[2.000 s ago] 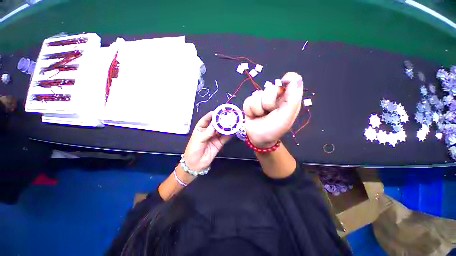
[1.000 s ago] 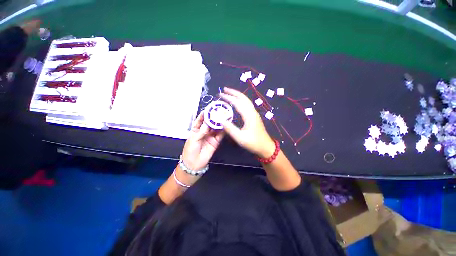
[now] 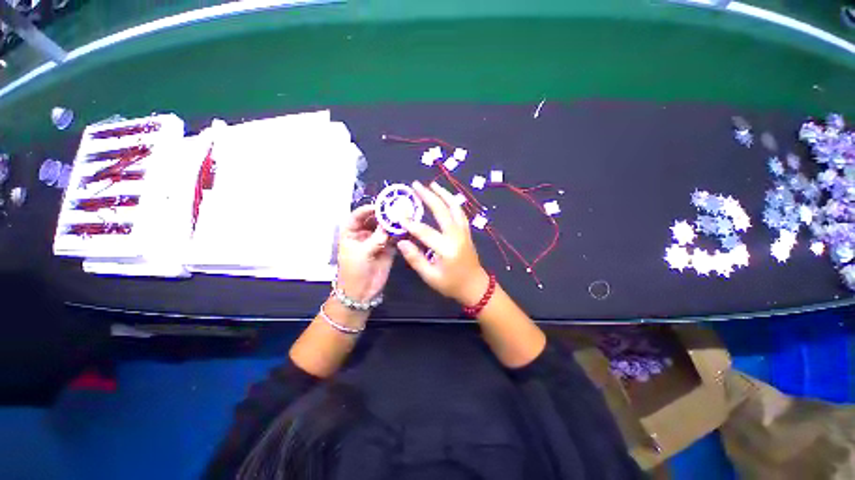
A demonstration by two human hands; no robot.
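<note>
A round housing point(image 3: 399, 208), pale with a patterned centre, is held between both hands in front of me. My left hand point(image 3: 364, 258) grips it from the lower left. My right hand point(image 3: 444, 246) touches its right side with the fingers; the fingertips are partly over the rim. Several wired modules point(image 3: 496, 176), small white squares on thin red leads, lie on the black bench just beyond and right of my right hand. Star-shaped inserts point(image 3: 720, 261) lie at the right, with a larger heap at the far right.
A slotted foam tray point(image 3: 114, 204) with dark-red wire bundles and a flat white foam tray point(image 3: 272, 202) lie left. A thin loop point(image 3: 599, 290) lies near the front edge. The green conveyor belt point(image 3: 422, 56) runs behind. An open cardboard box point(image 3: 710, 375) stands below the bench.
My right hand has come from over the wired modules to the housing, and its fingers now touch it. My left hand still holds the housing. The arm at the far left has gone from view.
</note>
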